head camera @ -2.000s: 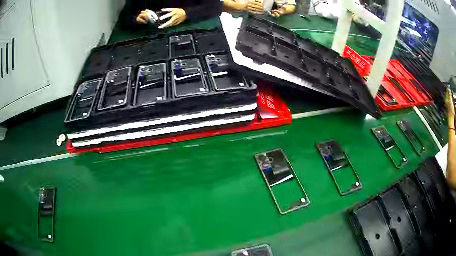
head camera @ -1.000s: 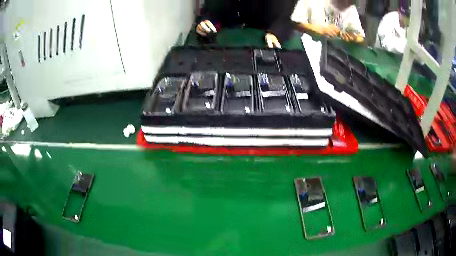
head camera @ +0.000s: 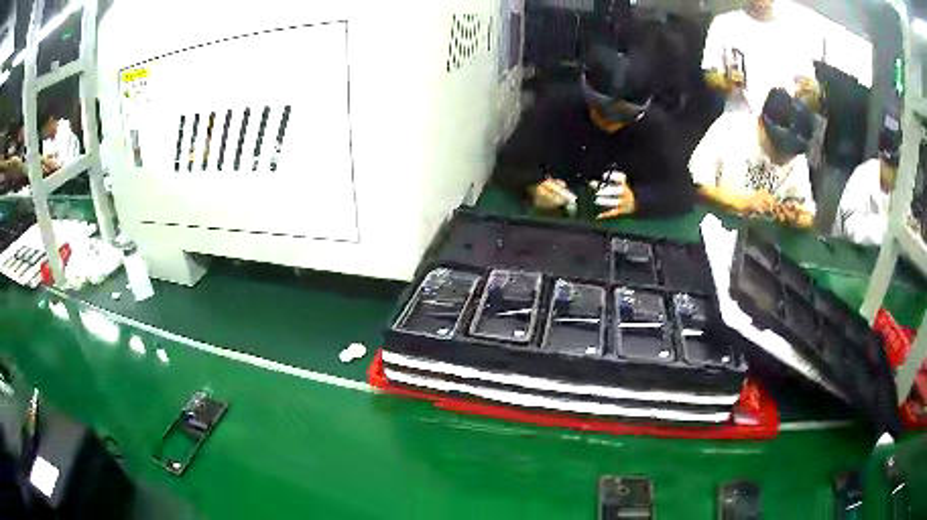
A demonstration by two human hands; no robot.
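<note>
Neither of my hands is in the picture. A stack of black blister trays (head camera: 569,371) with white bands between them stands on a red tray (head camera: 757,401). The top tray holds several phone housings in its front row, such as one at the left (head camera: 440,303), and one in the back row (head camera: 635,260). A single phone housing (head camera: 191,432) lies at the left on the green belt (head camera: 335,457). Several more housings, such as this one (head camera: 625,498), lie at the bottom right, cut off by the edge.
A black tray (head camera: 813,315) leans right of the stack. A large off-white machine (head camera: 305,132) stands behind left, with a white bottle (head camera: 137,274) beside it. Small white pieces (head camera: 353,352) lie left of the stack. A dark object (head camera: 66,467) is at lower left. Several people sit or stand opposite.
The view has swung left and up: the stack now sits lower and further right, and more of the machine and people shows. The housings on the belt have shifted toward the bottom edge.
</note>
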